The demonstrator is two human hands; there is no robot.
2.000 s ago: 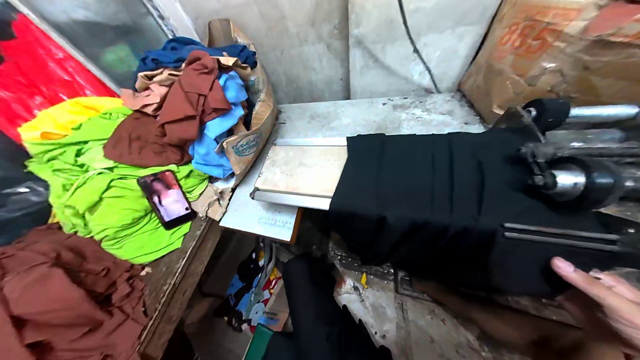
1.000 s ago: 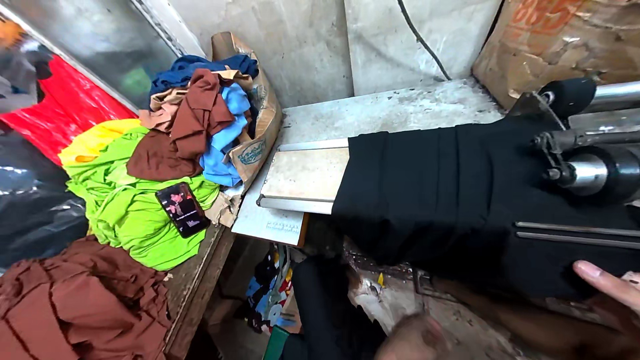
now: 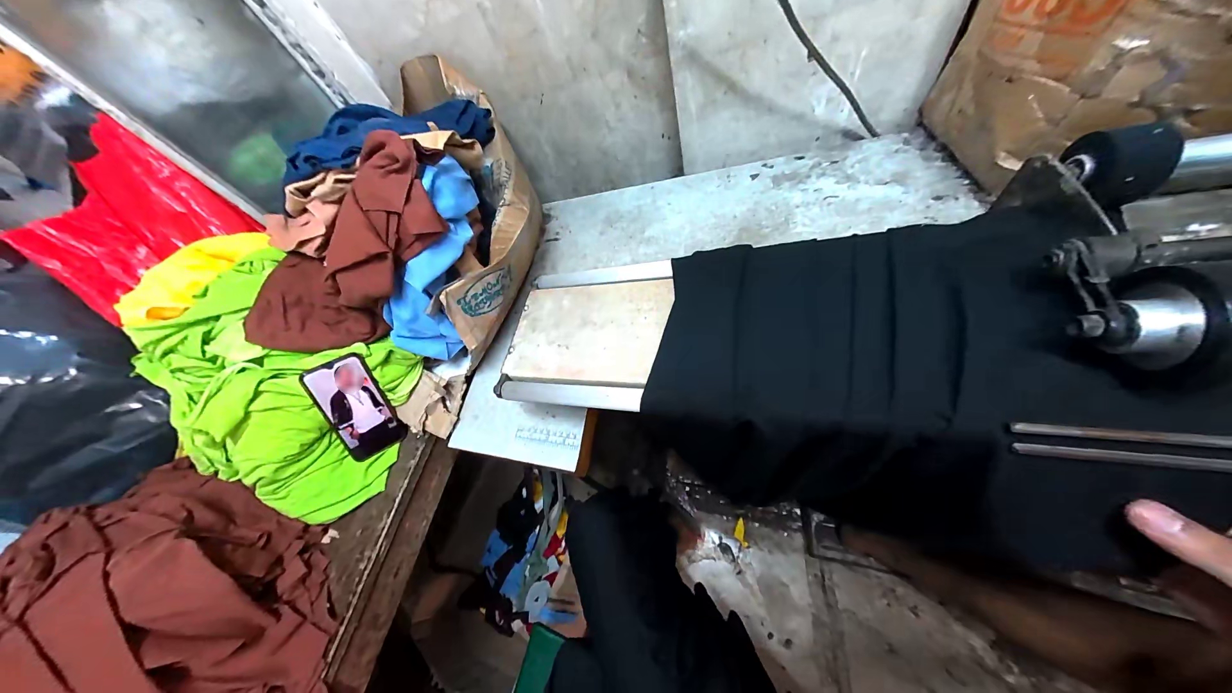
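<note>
Black fabric point(image 3: 808, 337) is stretched over a pale flat board point(image 3: 587, 332) with metal side rails and runs right toward the machine's rollers point(image 3: 1165, 322). Two thin metal bars point(image 3: 1116, 445) lie across the fabric at the right. At the right edge, part of my right hand point(image 3: 1189, 544) shows, with one fingertip against or just over the black fabric; the rest is cut off, and no grip can be seen. My left hand is not in view. A dim bare limb crosses the lower right, and I cannot tell whose or which it is.
A paper sack point(image 3: 520, 212) of mixed cloth stands on the left. Beside it are lime-green cloth point(image 3: 289, 452), a lit phone point(image 3: 354, 409) and brown cloth point(image 3: 173, 587). Black cloth point(image 3: 626, 587) hangs low in the centre. A cardboard box point(image 3: 1088, 87) stands at the back right.
The phone's screen shows a different picture from a second ago. A blurred bare body part at the bottom centre has gone out of sight. The hand at the right edge has hardly moved.
</note>
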